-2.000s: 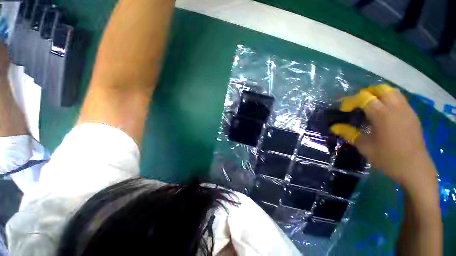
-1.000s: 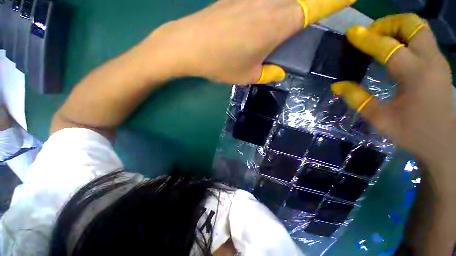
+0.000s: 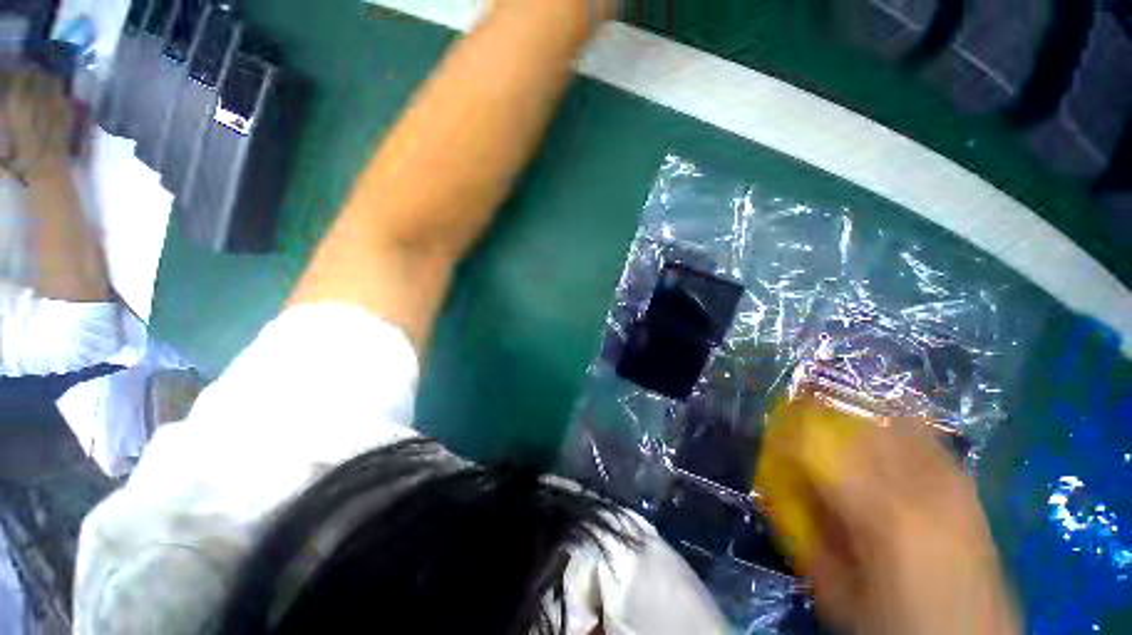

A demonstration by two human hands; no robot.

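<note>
My right hand (image 3: 869, 509), with yellow finger cots, is blurred over the lower right of a clear, crinkled plastic pocket sheet (image 3: 795, 236). Its fingers point down onto the dark panels there, and the blur hides whether it grips one. Black glossy panels (image 3: 680, 329) show at the sheet's left side; others lie under and beside my right hand, partly hidden. My left forearm reaches up and forward past the pale rail, and my left hand is cut off by the top edge.
Dark-grey housings (image 3: 255, 161) stand in a row at upper left. Beside them are a white paper (image 3: 130, 223) and another person's hand (image 3: 44, 124). A pale rail (image 3: 807, 112) curves across the green bench (image 3: 546, 248). Blue film (image 3: 1080, 434) lies at right. Dark housings (image 3: 993, 75) lie beyond the rail.
A second ago both hands were at a grey housing with a black end above the sheet. The housing is out of view, my left hand has left past the top edge, and my right hand has moved down.
</note>
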